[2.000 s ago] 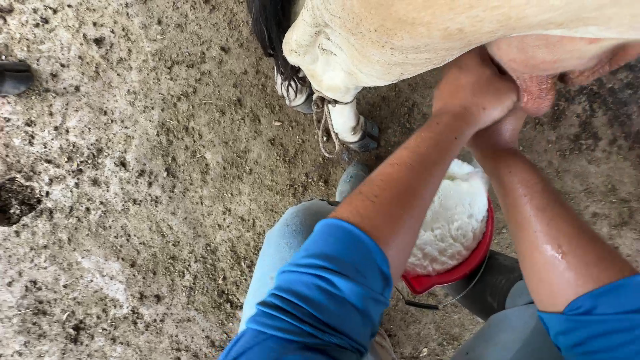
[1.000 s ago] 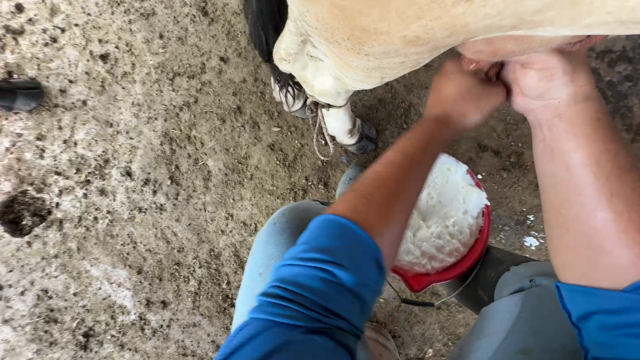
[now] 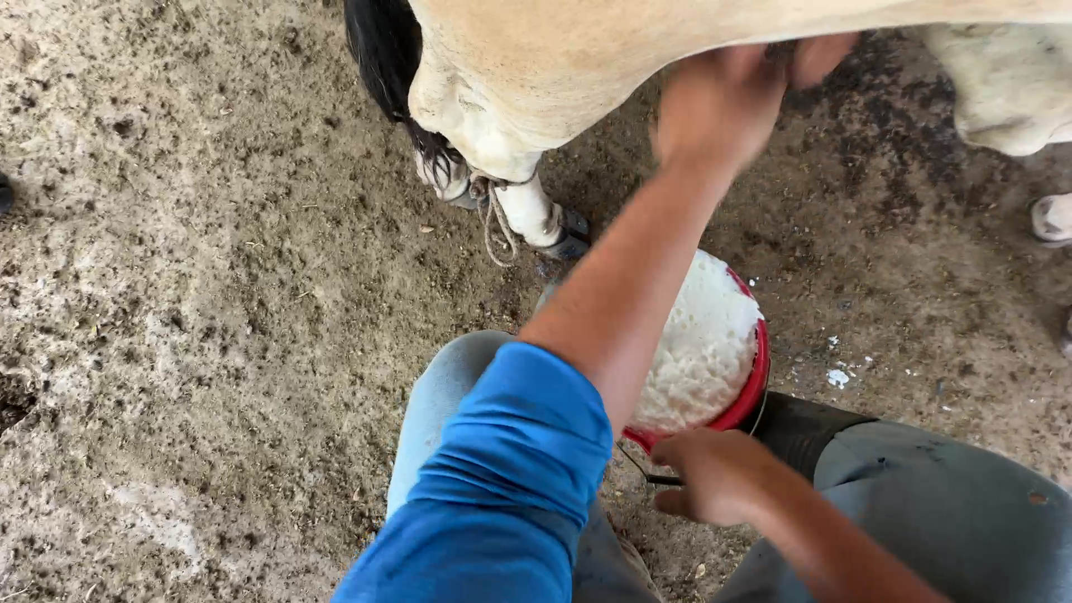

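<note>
A red bucket [image 3: 758, 368] full of foamy white milk [image 3: 699, 360] stands between my legs, its wire handle hanging at the near side. My left hand [image 3: 720, 105] reaches up to the udder [image 3: 825, 59] under the pale cow [image 3: 536, 67]; it is blurred, and its fingers are partly hidden, so its grip cannot be told. Low at the bucket's near rim is my right hand [image 3: 712, 477], fingers slightly apart and thumb near the handle, with nothing seen in it.
A rope [image 3: 497, 222] is tied around the cow's hind legs [image 3: 528, 209], beside its black tail [image 3: 385, 59]. Milk splashes [image 3: 837, 377] spot the dirty floor right of the bucket. My knee [image 3: 456, 368] and a dark rubber boot [image 3: 804, 427] flank the bucket.
Both hands were together at the udder; my right hand has come away from it and down to the bucket's near rim. My left hand is still up at the udder.
</note>
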